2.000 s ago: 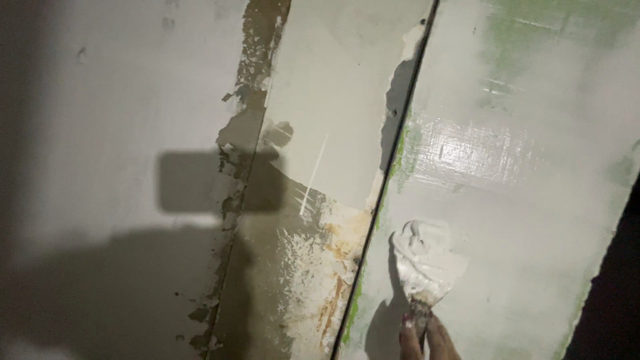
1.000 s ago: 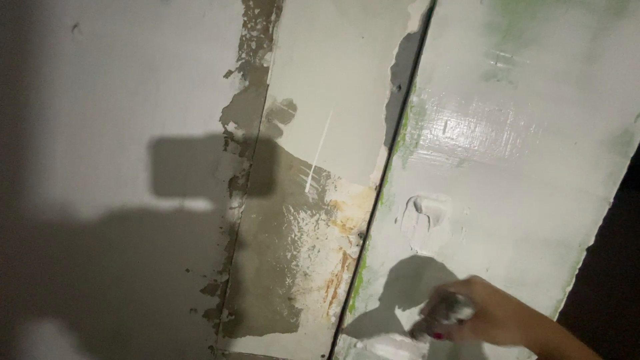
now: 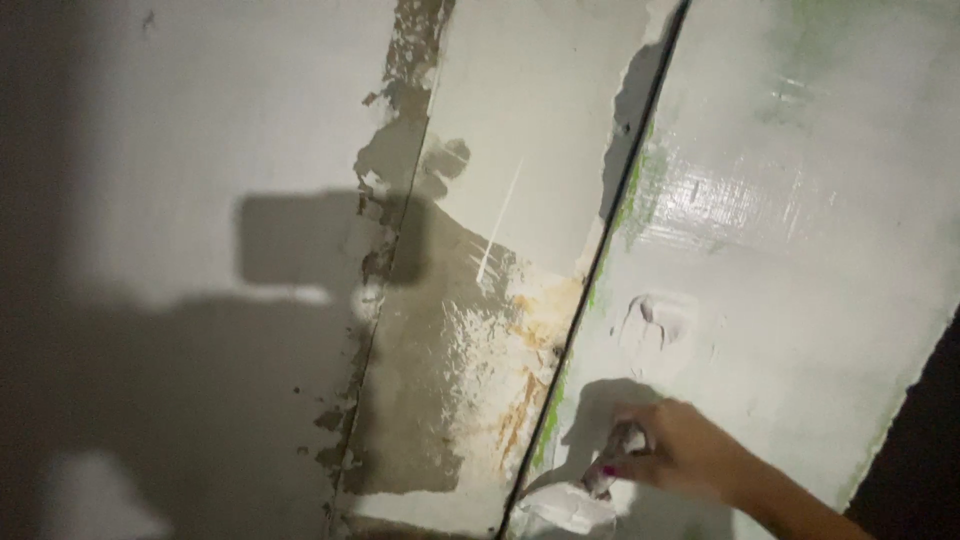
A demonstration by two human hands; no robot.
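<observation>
My right hand (image 3: 660, 450) is at the lower right, its fingers closed on the handle of a putty knife (image 3: 598, 480). The knife's blade is covered with white filler (image 3: 566, 508) and lies close to the white-coated panel, right of a dark narrow gap (image 3: 592, 277). Above the hand, a raised dab of white filler (image 3: 664, 319) sticks to that panel. The panel (image 3: 787, 315) looks wet and glossy higher up, with green showing through in places. My left hand is not in view.
Left of the gap runs a pale board (image 3: 540, 112) with peeled, brownish patches (image 3: 409, 420) and flaked edges. A wide whitish surface (image 3: 210, 112) fills the left, crossed by shadows. At the lower right the panel's rough edge (image 3: 889, 427) borders a dark area.
Two seconds ago the filler-laden knife was higher on the right panel. The hand and knife have since moved down, and a dab of filler shows where the blade was.
</observation>
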